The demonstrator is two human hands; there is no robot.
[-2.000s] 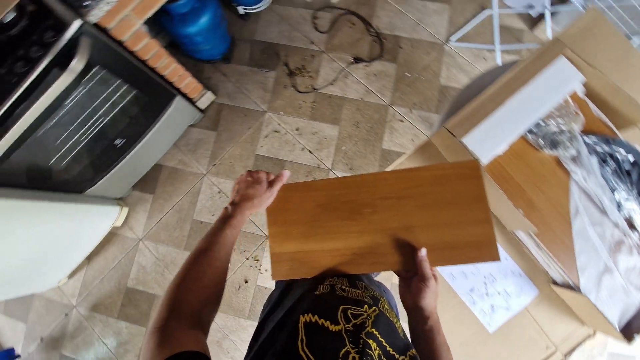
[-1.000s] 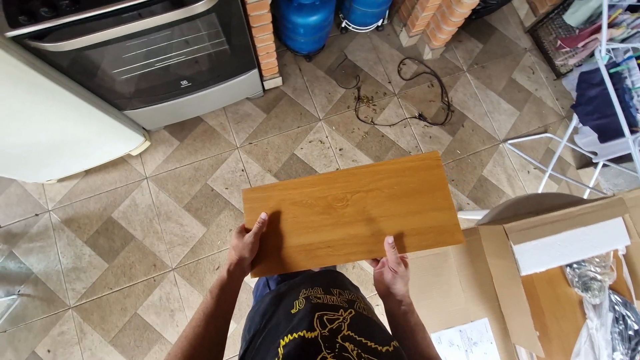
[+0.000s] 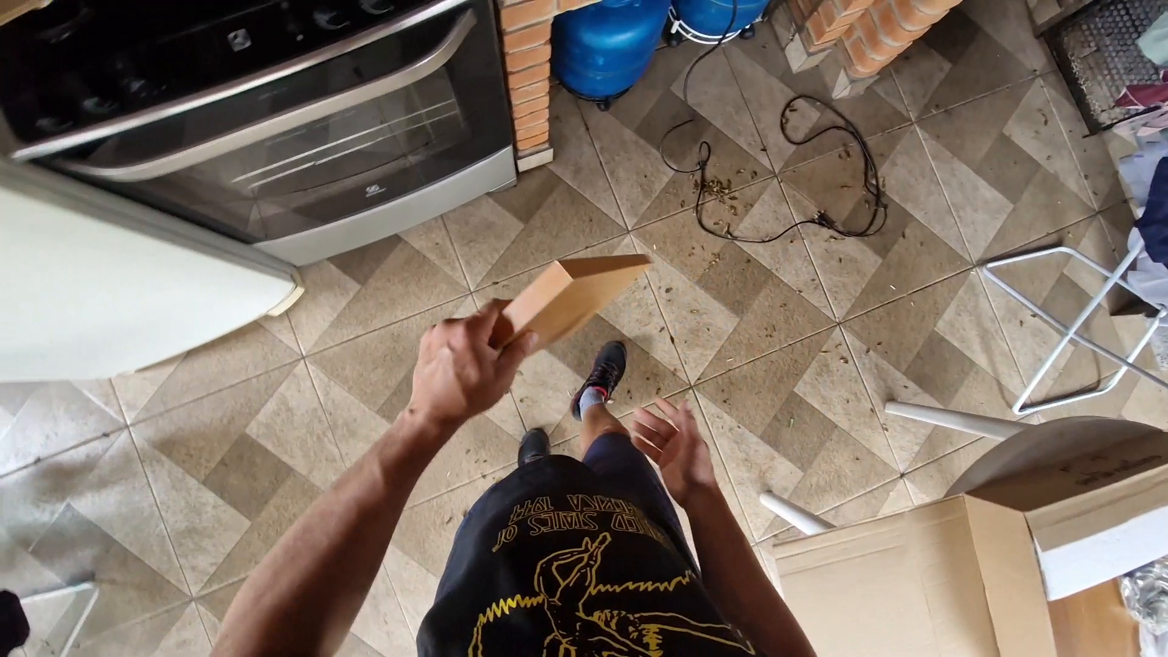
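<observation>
My left hand grips one end of a wood-coloured board, which is seen nearly end-on above the tiled floor and points away toward the upper right. My right hand is off the board, below and to the right of it, with its fingers apart and curled a little. Nothing is in that hand. Both shoes show on the floor beneath the board, one ahead of the other.
An oven and a white appliance stand at left, beside a brick pillar. Blue gas cylinders are behind. A black cord lies on the floor. At right are a white metal rack, a round stool and an open cardboard box.
Both hands were on the board, its broad face showing. Now my right hand has let go, and the board is turned nearly edge-on in my left hand.
</observation>
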